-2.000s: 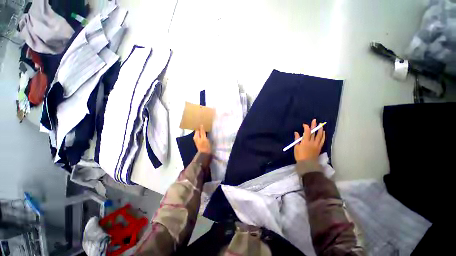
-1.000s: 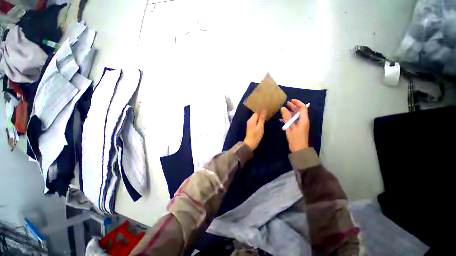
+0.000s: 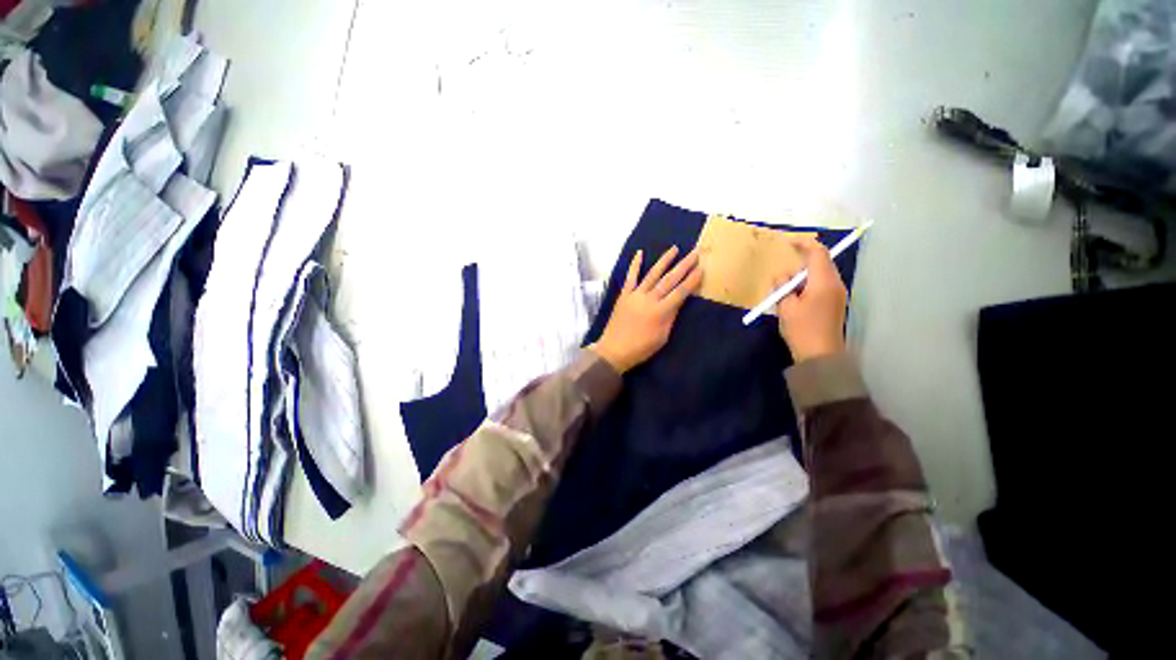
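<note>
A navy trouser panel (image 3: pixel 703 387) lies on the table, its top edge away from me. A tan card template (image 3: pixel 744 262) lies flat on the panel at its top edge. My left hand (image 3: pixel 649 310) rests flat on the panel, fingers spread, fingertips at the card's left edge. My right hand (image 3: pixel 813 299) holds a white marking pencil (image 3: pixel 810 272) slantwise over the card's right part, its yellowish tip near the panel's top right corner. The fingers of my right hand hide part of the card.
Bundles of white-grey cut pieces (image 3: pixel 241 348) lie at the left. A black fabric piece (image 3: pixel 1083 426) is at the right. A dark strap (image 3: pixel 987 133) with a white tag and a plastic-wrapped bundle (image 3: pixel 1128 97) are upper right. A red stool (image 3: pixel 299 606) stands on the floor.
The card has gone from left of the panel, through the air, to flat on its top edge. My left hand has moved right onto the panel; the pencil has moved towards the top right corner.
</note>
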